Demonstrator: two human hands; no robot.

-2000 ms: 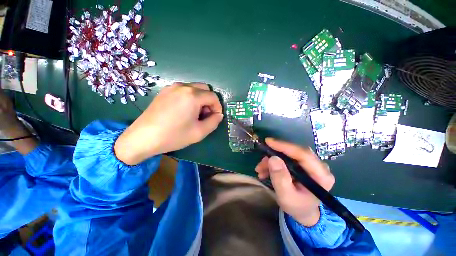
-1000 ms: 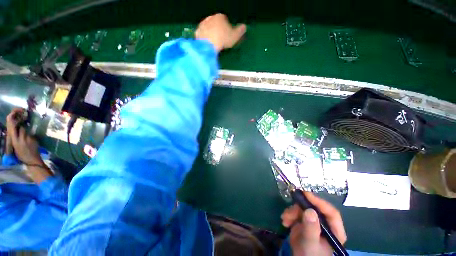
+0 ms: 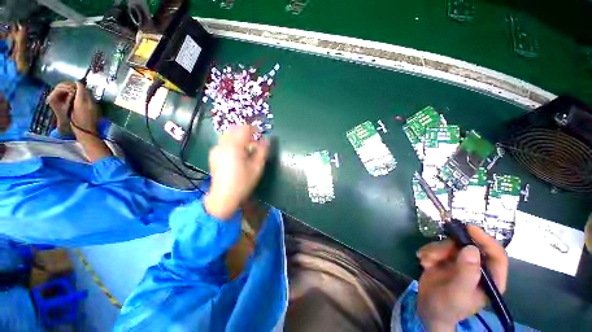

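Observation:
My left hand (image 3: pixel 235 170) is at the near edge of the heap of white connectors with dark red wires (image 3: pixel 239 97); its fingertips are blurred and I cannot tell if they hold a lead. My right hand (image 3: pixel 462 279) grips the black soldering iron (image 3: pixel 477 259), its thin tip pointing up and left over the lower-left board of an overlapping pile of green-and-silver circuit boards (image 3: pixel 468 155). Two single boards lie between my hands: one nearer my left hand (image 3: pixel 320 177), one further back and right (image 3: pixel 371 149).
The black soldering station (image 3: pixel 185 55) stands back left, with a black cable and a white-and-red object (image 3: pixel 174 130). A black fan (image 3: pixel 552 146) and white paper (image 3: pixel 548 245) are at right. A pale rail (image 3: pixel 363 57) edges the bench, with boards beyond. Another worker's hands (image 3: pixel 74 107) are at left.
My left hand has come back from beyond the rail to the connector heap. Two single boards now show between my hands. The view has shifted, and my right hand still holds the iron.

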